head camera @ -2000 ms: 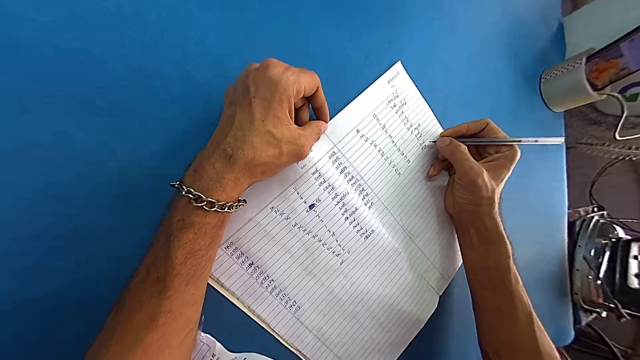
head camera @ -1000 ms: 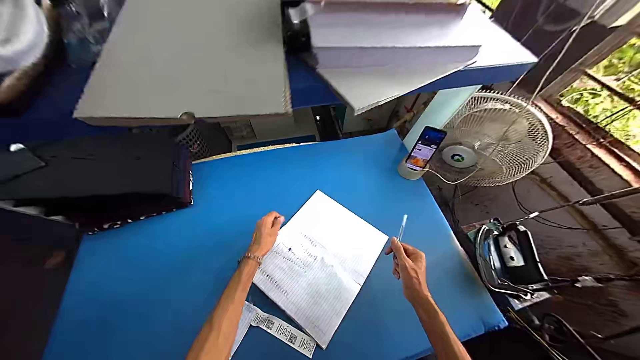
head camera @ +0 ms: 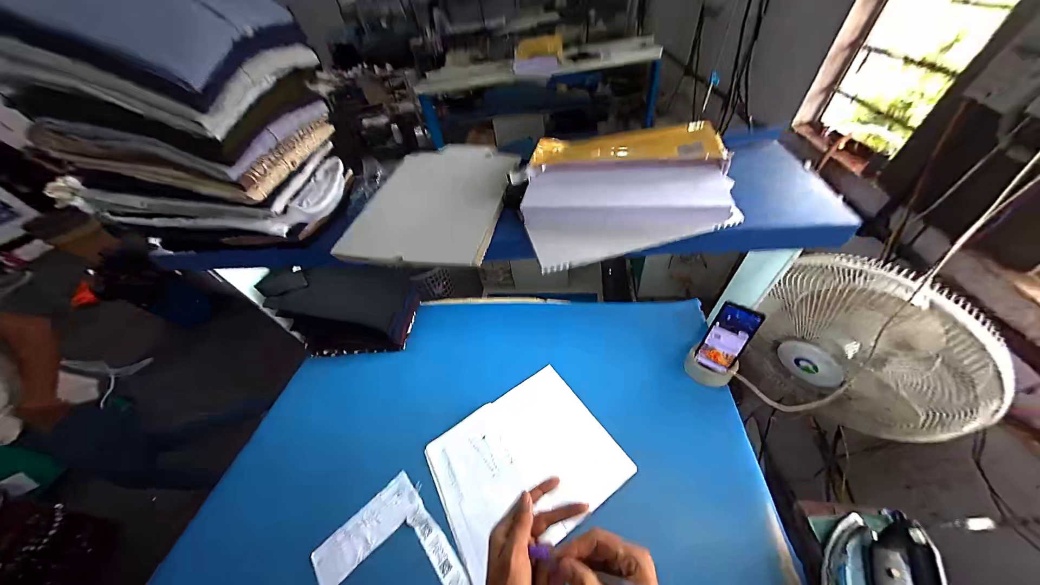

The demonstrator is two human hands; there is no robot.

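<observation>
On the blue tabletop lies an open lined notebook [head camera: 532,463] with handwriting on its pages. Over its lower edge my left hand [head camera: 520,532] is raised, some fingers extended and apart. Close against it on the right is my right hand [head camera: 605,556], its fingers curled around what looks like the pen. A small purple piece [head camera: 539,552], perhaps the pen's cap or end, shows between the hands; which fingers grip it is unclear. Left of the notebook lie a white paper strip [head camera: 366,528] and a narrower printed strip [head camera: 439,544].
A phone [head camera: 727,337] leans on a round white stand at the table's back right, beside a large fan [head camera: 877,349]. A raised blue shelf [head camera: 788,195] holds paper stacks and folded fabrics [head camera: 195,122]. An iron [head camera: 881,552] sits lower right. A person's arm [head camera: 28,366] shows far left.
My hands have come together at the notebook's lower edge; one second ago they were apart on either side of it, the right holding the pen. The view has swung up.
</observation>
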